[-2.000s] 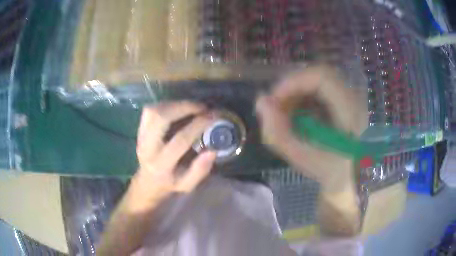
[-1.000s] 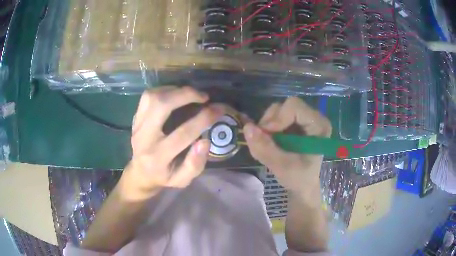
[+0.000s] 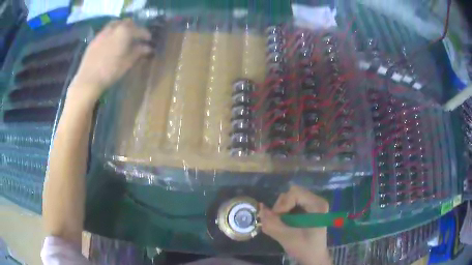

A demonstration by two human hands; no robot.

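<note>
The round silver-white speaker driver (?) [image 3: 241, 219] sits in the gold-rimmed round fixture [image 3: 224, 217] on the green bench. My right hand [image 3: 297, 222] grips the green probe [image 3: 313, 220], its fingertips at the fixture's right edge; the probe tip is too small to make out. A red wire trails from the probe's red-dotted end. My left hand [image 3: 118, 49] is at the far left corner of the main blister tray [image 3: 238, 164], blurred, its fingertips by dark parts. Whether it holds one cannot be told. The tray has tan rows at left and dark discs with red wires at right.
A clear tray with dark rows [image 3: 39, 85] lies at left. The right-hand blister tray [image 3: 414, 155] holds small parts with red wires, behind it a strip of white tags [image 3: 391, 74]. White paper [image 3: 314, 15] lies at the back. A black cable [image 3: 155, 209] runs left of the fixture.
My left hand has let go of the driver and moved up and left to the main tray's far corner. My right hand still holds the probe at the fixture. The view takes in more of the bench's back.
</note>
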